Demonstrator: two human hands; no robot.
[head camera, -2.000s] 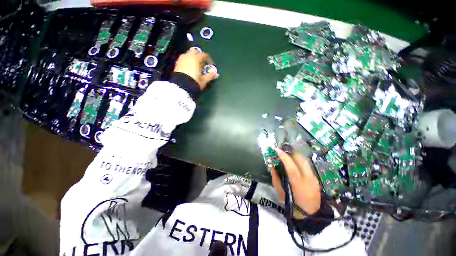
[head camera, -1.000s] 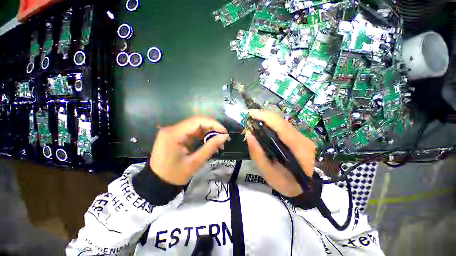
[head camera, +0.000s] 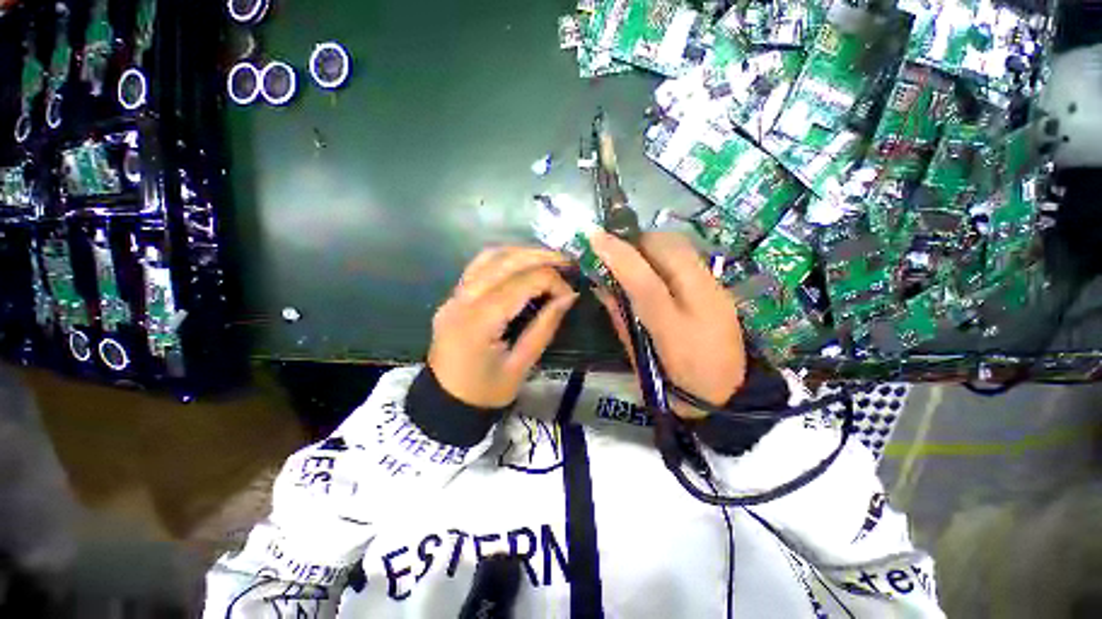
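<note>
My right hand (head camera: 683, 320) holds the black soldering iron (head camera: 619, 218), its tip pointing up and away over the mat. Its thumb and fingers also hold a green and silver circuit board (head camera: 568, 230). My left hand (head camera: 498, 324) is at the board's near left side, thumb and fingertips pinched close to it. A dark item shows between the left fingers; the round part seen there earlier is mostly hidden, so I cannot tell its exact position. Tiny white pieces (head camera: 541, 163) lie on the mat just beyond the board.
The dark green mat (head camera: 399, 181) lies in front of me. Several round parts (head camera: 329, 65) lie at its upper left. The black tray (head camera: 199, 242) with boards stands at left. A loose pile of circuit boards (head camera: 834, 157) lies at right, beside a white cup (head camera: 1082, 109). The iron's cable (head camera: 773, 493) loops near my right sleeve.
My left hand has moved right, up against the board, and the ring is no longer clearly visible. The iron now points more straight away from me. The view has shifted, moving the tray and pile in the picture.
</note>
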